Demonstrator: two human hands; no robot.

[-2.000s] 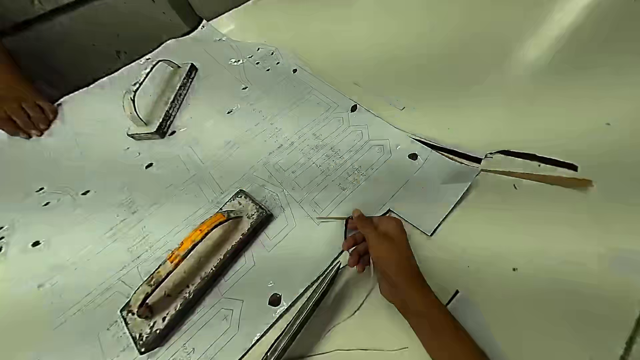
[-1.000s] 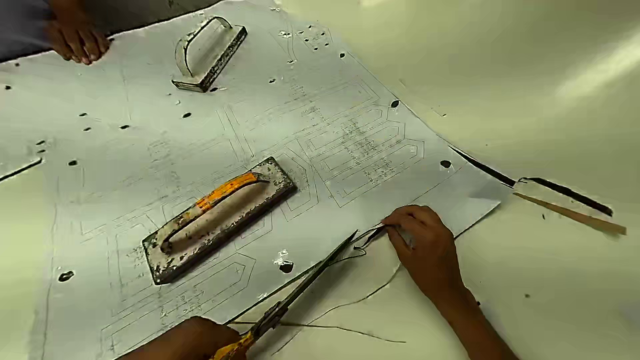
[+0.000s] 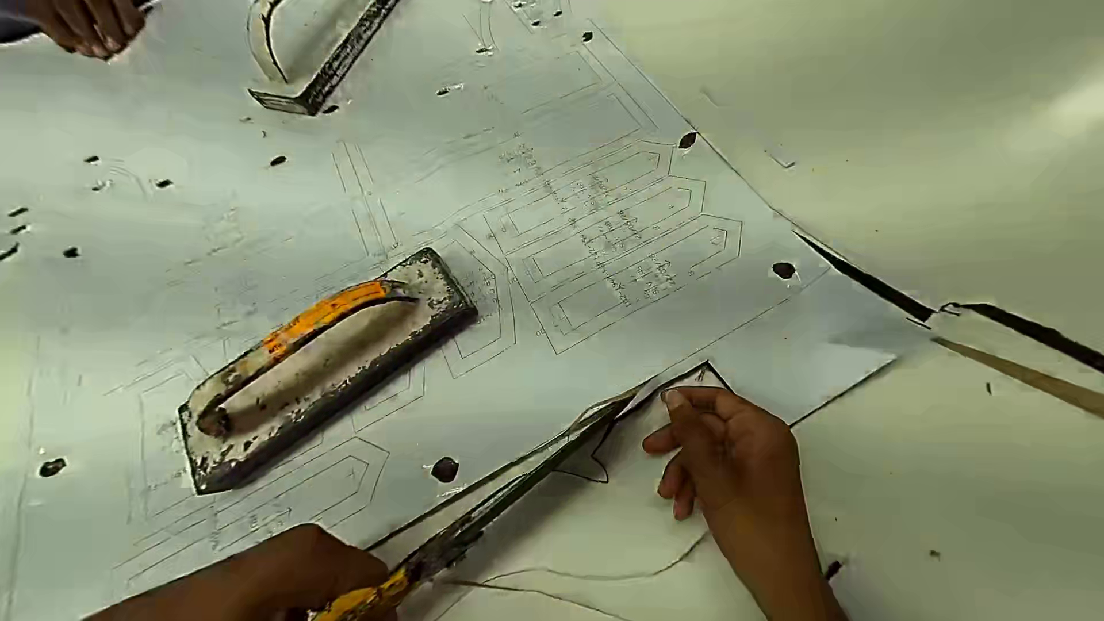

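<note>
A large white sheet (image 3: 517, 379) with printed pattern outlines and small holes spreads over the surface. My left hand (image 3: 302, 569), at the bottom left, grips the orange handles of long shears (image 3: 509, 492). Their blades lie along the sheet's lower edge, tips near my right hand. My right hand (image 3: 724, 448) pinches a narrow white edge piece (image 3: 690, 379) between thumb and fingertip, just right of the blade tips. A worn block weight (image 3: 336, 371) with an orange-wrapped handle rests on the sheet, above my left hand.
A second handled weight (image 3: 328, 60) sits at the top. Another person's hand (image 3: 99, 26) rests at the top left. Dark and brown strips (image 3: 1026, 375) lie at the right edge. A thin offcut strand (image 3: 586, 573) curls below my right hand.
My left hand with the shears has come into view since the oldest frame, where the shears lay beside my right hand. The blades now reach farther along the sheet's edge.
</note>
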